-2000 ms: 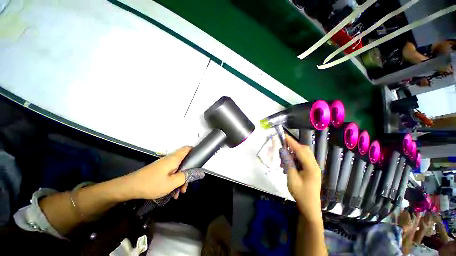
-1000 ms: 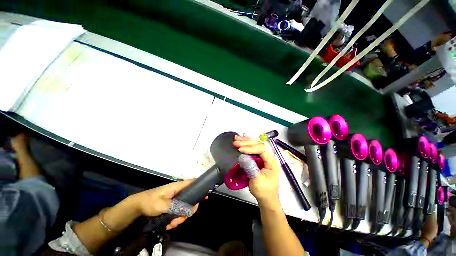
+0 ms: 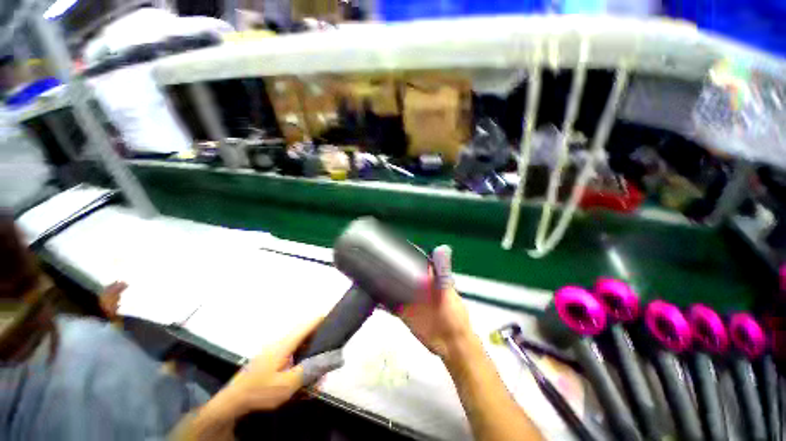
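Observation:
A dark grey hair dryer is held tilted above the white worktop. My left hand is closed round its handle, with a grey cover on a finger. My right hand holds the magenta outlet end of the head, its covered finger pointing up. The hand hides most of the magenta ring. The frame is blurred. A small hammer with a black handle lies to the right of my right hand.
Several dryers with magenta rings lie in a row at the right. A green belt runs behind the worktop. Pale straps hang before a cluttered shelf. A person in a blue-grey top is at the left.
The view has tilted up, bringing the shelf into sight. My right hand has stayed on the dryer's head since one second ago; before that it held the hammer, now lying on the worktop.

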